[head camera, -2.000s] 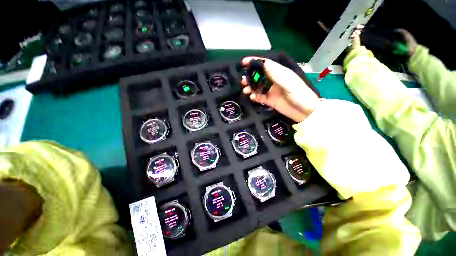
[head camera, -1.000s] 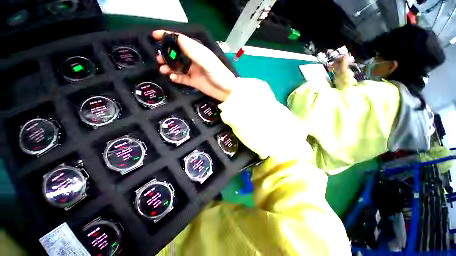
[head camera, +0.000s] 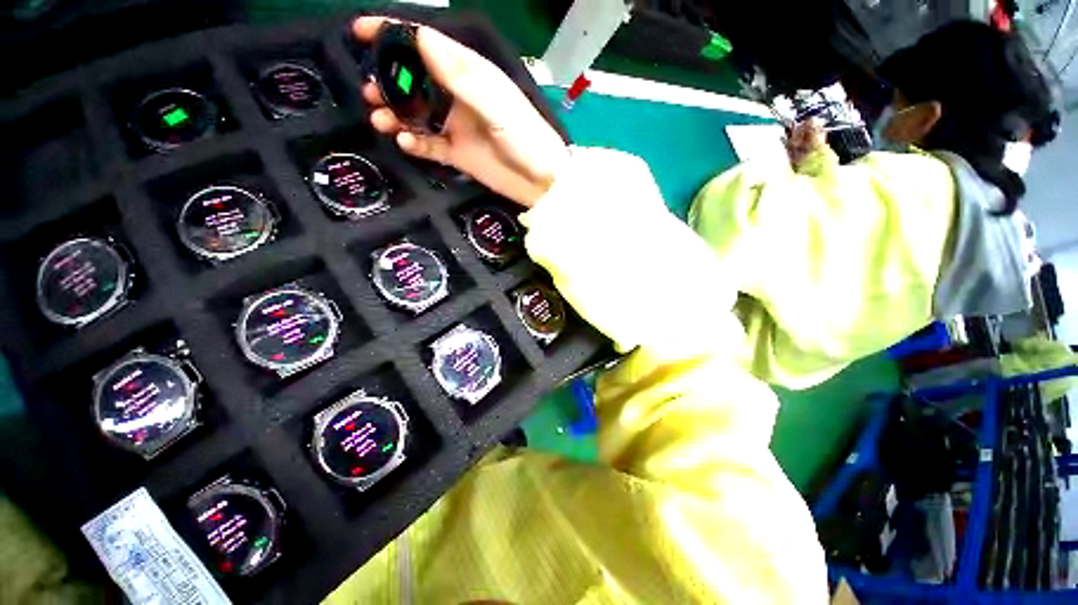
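Observation:
My right hand (head camera: 479, 118) holds a dark strapless watch unit (head camera: 406, 80) above the far right part of the foam tray. Its tilted screen shows a green block. The black foam tray (head camera: 310, 384) holds rows of round watches, most with small pink and white text. A watch in the far row (head camera: 175, 119) also shows a green block. The far left pocket (head camera: 53, 160) holds no visible watch. A white printed label (head camera: 151, 553) lies at the tray's near left corner. My left hand is not in view.
A coworker in a yellow smock (head camera: 845, 254) and dark cap is at the right, hands near a small device. A white upright panel (head camera: 585, 38) and a red object (head camera: 576, 89) are at the bench's far side. A blue rack (head camera: 979, 473) stands at the lower right.
The view has swung to the right, bringing the coworker and rack into view and taking the rear tray out. My right hand still holds the watch, its screen still green.

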